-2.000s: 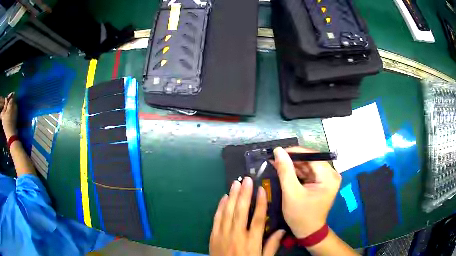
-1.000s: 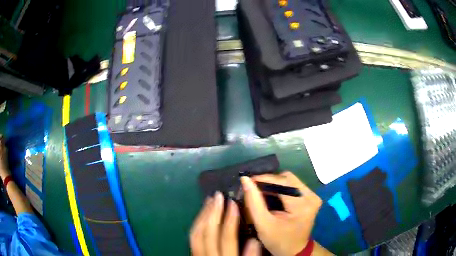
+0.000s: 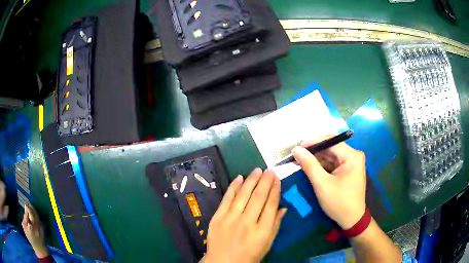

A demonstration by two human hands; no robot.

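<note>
My right hand (image 3: 334, 177) holds dark pen-like tweezers (image 3: 321, 147), their tip down at the lower edge of the white release-paper sheet (image 3: 298, 120). My left hand (image 3: 248, 215) lies flat, fingertips at the sheet's lower left corner beside the tweezer tip; whether it holds anything cannot be told. A black phone housing (image 3: 185, 198) with an orange strip and two pale slanted pieces lies on a black foam pad (image 3: 159, 180), left of my left hand. Its lower right part is hidden by that hand.
Stacked black pads (image 3: 231, 82) carry another housing. A further housing (image 3: 77, 77) is on a pad at left. Black strips (image 3: 72, 190) lie left, a cyan tape scrap (image 3: 297, 200) below the sheet, a clear blister tray (image 3: 429, 118) right. Another person's hand (image 3: 33, 228) shows at left.
My hands have moved from the phone housing to the white sheet on its right, uncovering the housing's top. The camera view has shifted, so the bench things appear further left.
</note>
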